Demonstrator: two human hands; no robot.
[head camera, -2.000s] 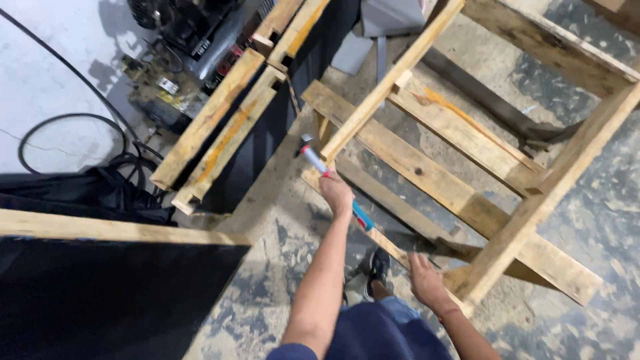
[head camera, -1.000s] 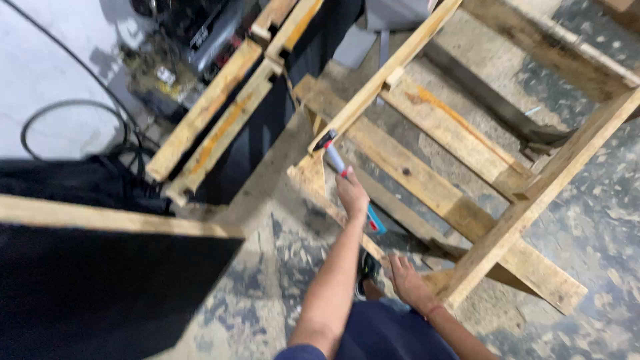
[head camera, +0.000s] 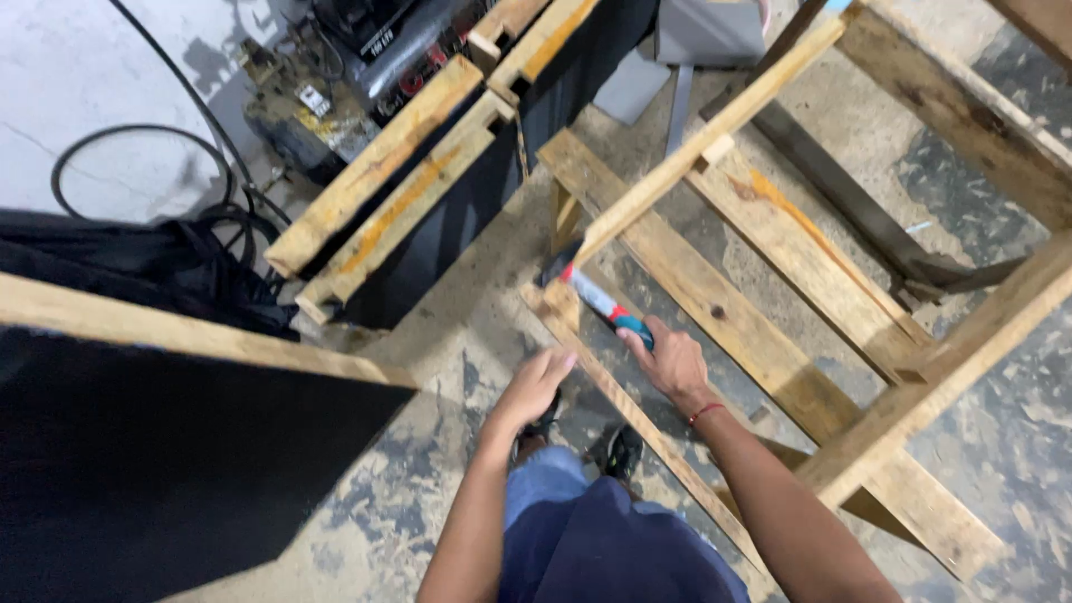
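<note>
My right hand (head camera: 672, 360) grips the teal and red handle of a hammer (head camera: 596, 300). The hammer's dark head is at the near left corner of a wooden frame (head camera: 720, 126), by the end of a thin wooden strip (head camera: 645, 431). My left hand (head camera: 536, 385) is beside that strip, just below the corner, fingers together and slightly bent, holding nothing; whether its fingertips touch the wood I cannot tell. Wooden slats (head camera: 720, 310) cross the frame, one of them with an orange-brown streak.
Black panels with wooden edges (head camera: 402, 209) stand at the upper left, and another black panel (head camera: 167, 452) at the lower left. Behind them are an air compressor (head camera: 310, 117) and a black hose (head camera: 138, 130). A grey metal bar (head camera: 829, 193) lies beyond the slats.
The hammer has passed from my left hand to my right hand. My right hand has left the lower part of the strip and moved up; my left hand is now beside the strip's upper part.
</note>
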